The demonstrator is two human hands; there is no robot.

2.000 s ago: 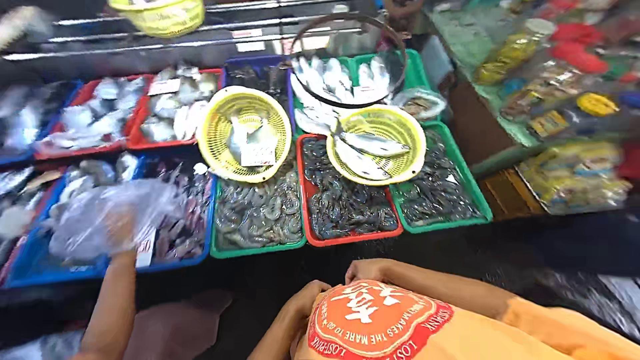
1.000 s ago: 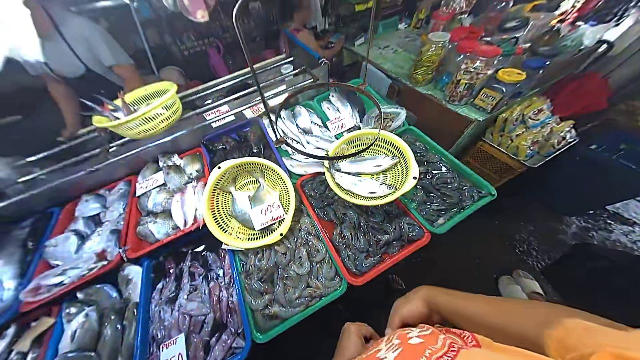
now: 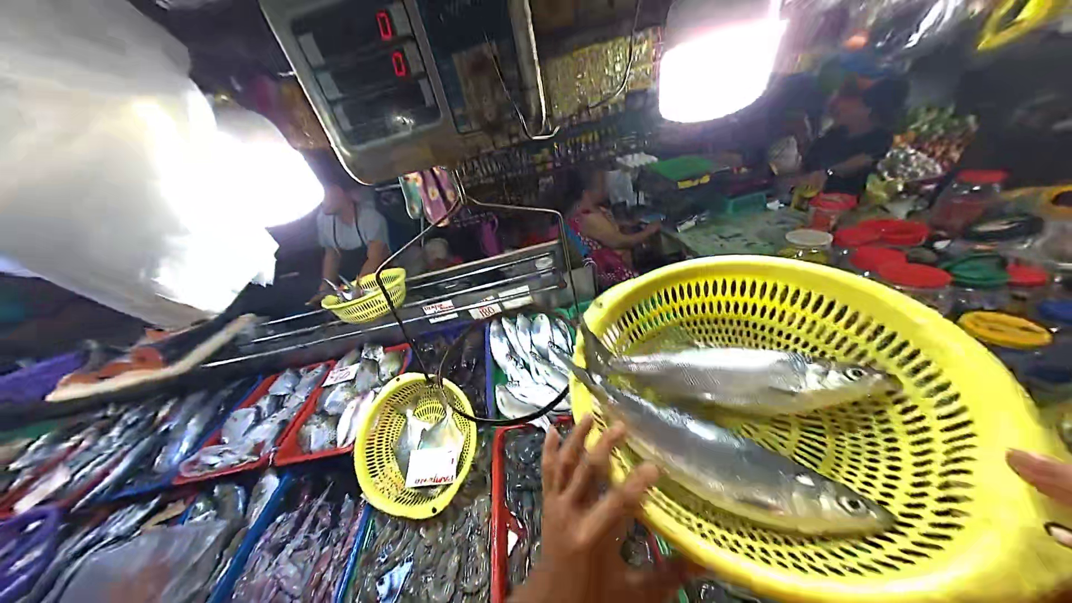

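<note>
A yellow perforated plastic basket (image 3: 946, 394) fills the right side, tilted toward me, with two silvery fish in it: one (image 3: 737, 377) above, the other (image 3: 745, 469) slanting below. My left hand (image 3: 582, 494) is beside the basket's left rim with its fingers spread; whether the fingertips touch the rim cannot be told. At the right image edge, fingers of my right hand (image 3: 1043, 486) are on the basket's rim, the rest cut off. A blurred patch of skin below the basket is unclear.
A second yellow basket (image 3: 373, 477) holds fish and a price card. Around it stand trays of fish (image 3: 251, 419), shrimp (image 3: 427, 544) and squid (image 3: 293, 536). A wire hoop (image 3: 452, 410) hangs under a digital scale (image 3: 368, 75). People (image 3: 356, 230) are behind the stall; lidded jars (image 3: 913, 276) stand right.
The yellow basket with silvery fish, earlier among the trays by the wire hoop, is now raised close before me. My hands have moved up to it. The view has tilted up.
</note>
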